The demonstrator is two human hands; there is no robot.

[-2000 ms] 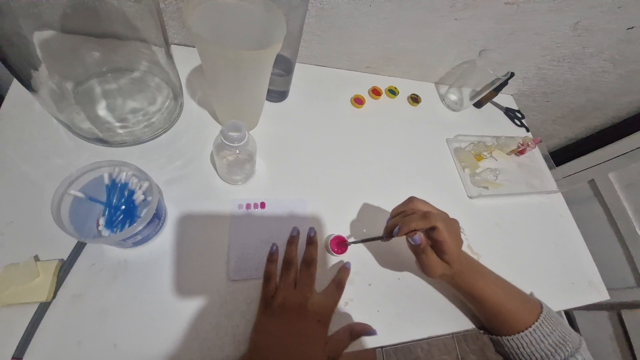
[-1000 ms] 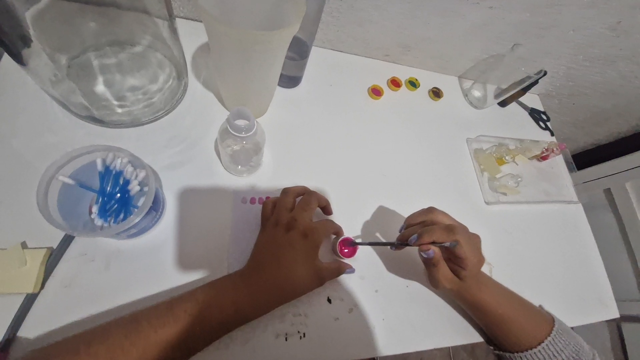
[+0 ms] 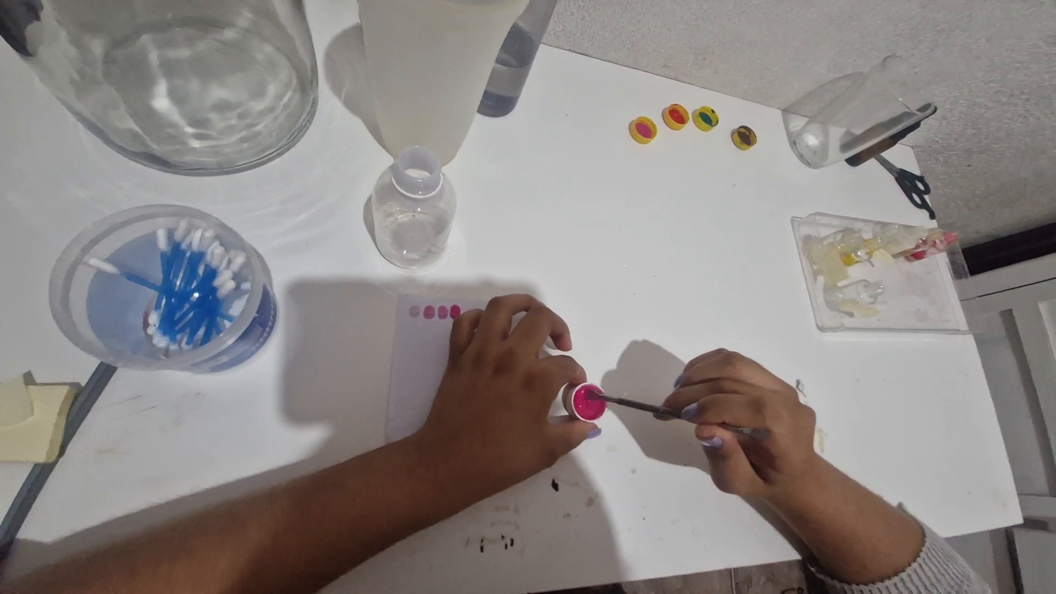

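Note:
A small round cup of magenta paint [image 3: 588, 402] is held by my left hand [image 3: 503, 388] between thumb and index finger. My right hand [image 3: 747, 417] grips a thin, dark, slender tool [image 3: 648, 406], perhaps a brush, whose tip is in the paint. Partly under my left hand lies a pale card [image 3: 412, 371] with a row of several dots running from light pink to magenta. Above the card stands a small clear bottle [image 3: 412, 223] without a cap. How far the tip goes into the paint cannot be seen.
On the left stands a tub of blue cotton swabs [image 3: 264, 289]. Large glass jar [image 3: 206, 99] and frosted vase [image 3: 437, 74] stand behind. Several yellow caps with paint [image 3: 675, 116], a clear tray [image 3: 899, 322], scissors [image 3: 912, 186] and a yellow sponge-like piece [image 3: 41, 421] lie around.
My left hand has moved from lying spread beside the paint cup to holding it. My right hand keeps the slender tool at the paint throughout.

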